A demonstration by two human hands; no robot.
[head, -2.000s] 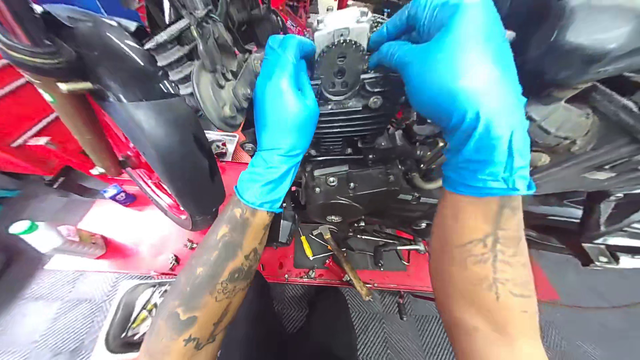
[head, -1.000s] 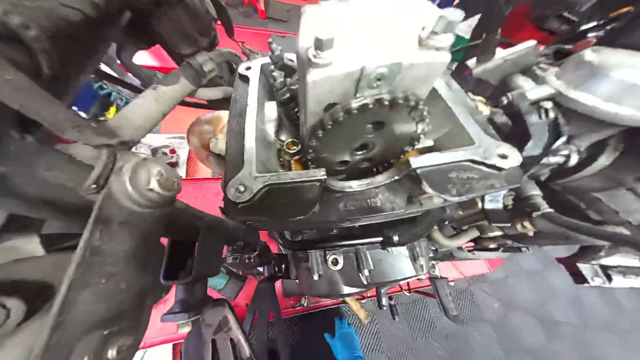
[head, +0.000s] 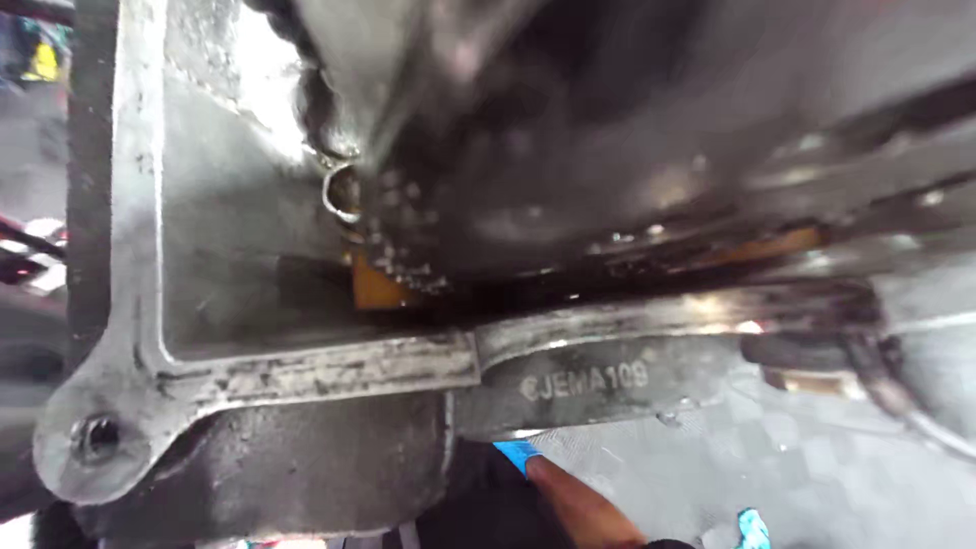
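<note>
The cast metal cylinder head of a motorcycle engine fills much of the head view, very close. A round bolt hole shows at its lower left corner. Inside the cavity lie a small metal ring and an amber patch, beside a dark, blurred toothed part. Below the casting edge, a bit of blue glove and a bare forearm show what seems to be my right hand; the engine hides its fingers, so what it touches cannot be told. My left hand does not appear.
Grey patterned floor lies below right, with a small light-blue item at the bottom edge. At the far left are a yellow item and blurred parts. Raised characters mark the casting's side.
The view has moved in very close over the engine. Both gloved hands were up beside the toothed sprocket two seconds ago; now only part of one shows low behind the casting.
</note>
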